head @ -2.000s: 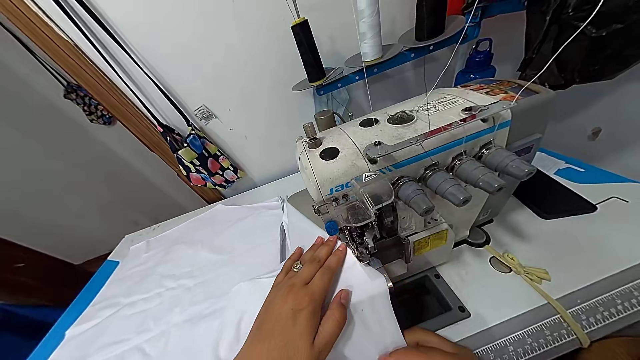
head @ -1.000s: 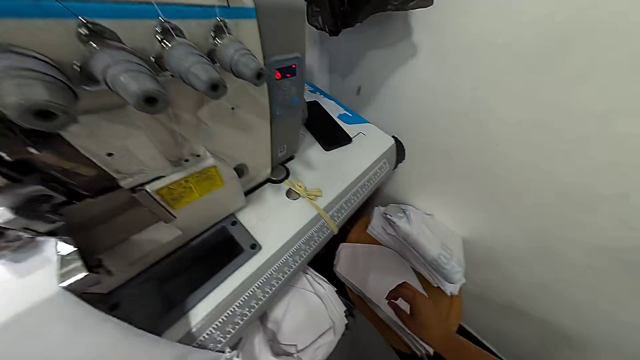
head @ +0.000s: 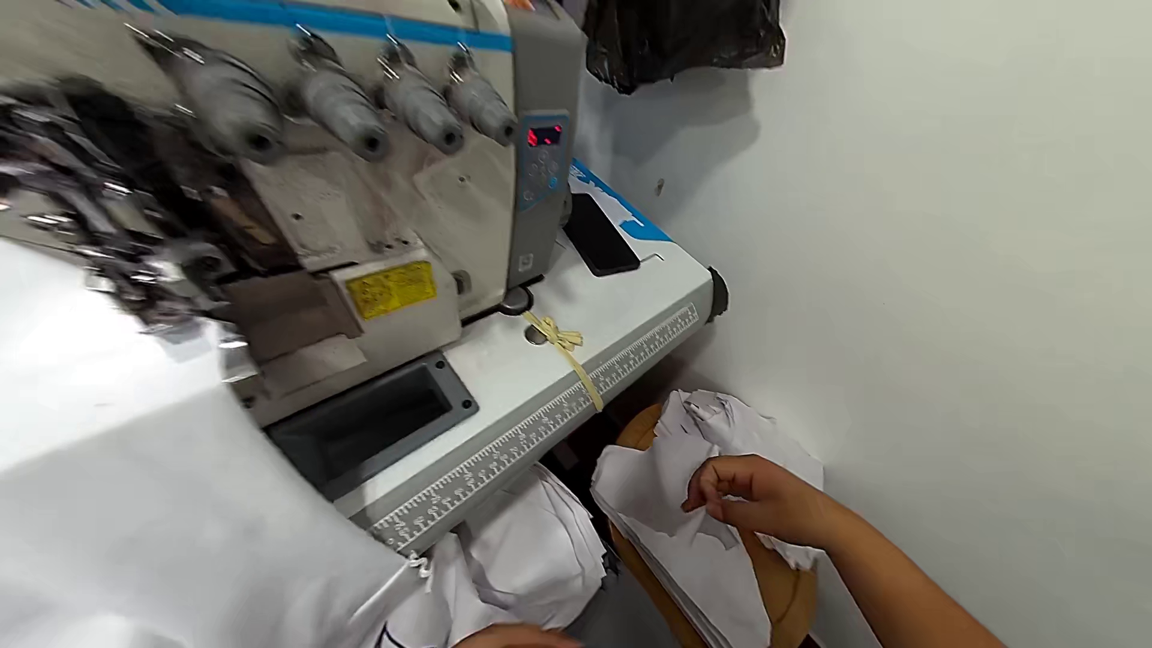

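Note:
My right hand point(head: 765, 504) is over a stack of white cut fabric pieces point(head: 693, 558) on a round wooden stool; thumb and fingertips are pinched together at the top piece, and a raised fold lies by them. Only a small part of my left hand point(head: 517, 637) shows at the bottom edge, near bunched white fabric point(head: 531, 558); what it holds is hidden. A large white fabric point(head: 162, 504) lies at the left, its edge by the presser-foot area of the overlock sewing machine point(head: 387, 207).
A black phone point(head: 601, 236) lies on the machine table point(head: 495, 387), whose front edge bears a ruler strip. A yellow tie point(head: 567, 346) hangs over that edge. More white pieces point(head: 738, 432) sit on the wooden stool point(head: 792, 589). A black plastic bag point(head: 684, 40) hangs by the wall.
The view has swung right and down to the stool. My left hand has left the fabric by the needle area. Over the last second, the top piece beneath my right hand has lifted and folded.

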